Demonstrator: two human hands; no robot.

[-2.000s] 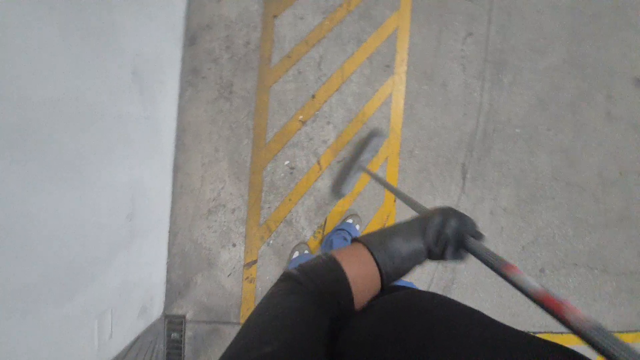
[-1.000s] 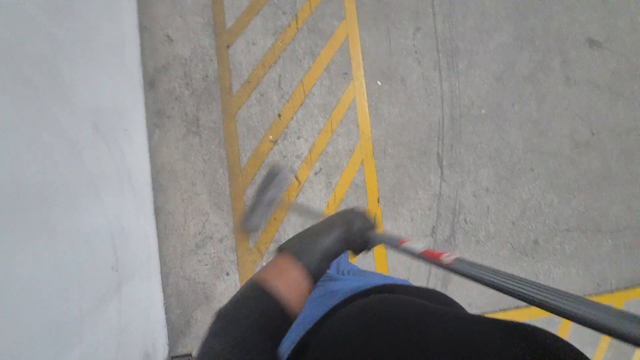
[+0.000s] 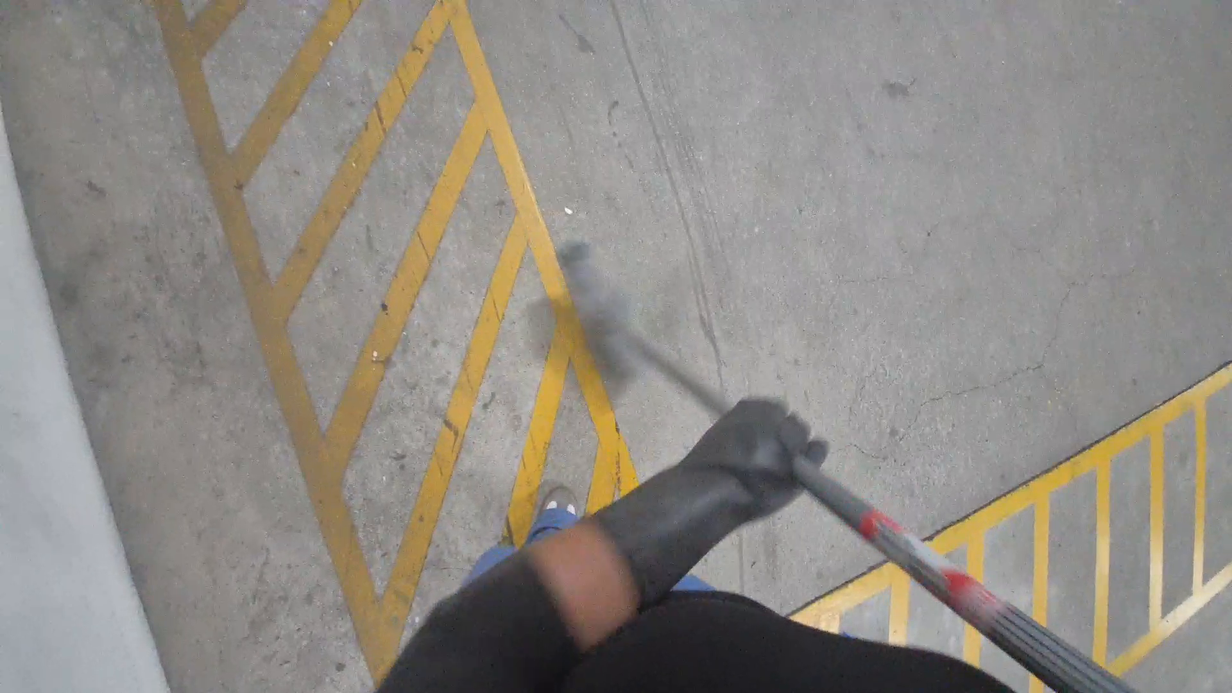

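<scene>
My left hand (image 3: pixel 756 457), in a dark rubber glove, is closed around the grey pole (image 3: pixel 847 505) of a long-handled floor tool, a broom or mop. The pole has red and pale marks below the hand and runs out of view at the bottom right. At its far end the grey head (image 3: pixel 602 313) is blurred, over the yellow line on the concrete floor; I cannot tell whether it touches the floor. My right hand is out of view.
Yellow hatched markings (image 3: pixel 409 279) run down the floor on the left, with a pale wall (image 3: pixel 58 462) beyond them. More yellow striping (image 3: pixel 1068 481) lies at the lower right. My shoe (image 3: pixel 556 499) shows near the bottom middle.
The tool's head went left across the hatching, then right to the hatching's right edge line. My left hand keeps its hold on the pole. The view has shifted right, away from the wall.
</scene>
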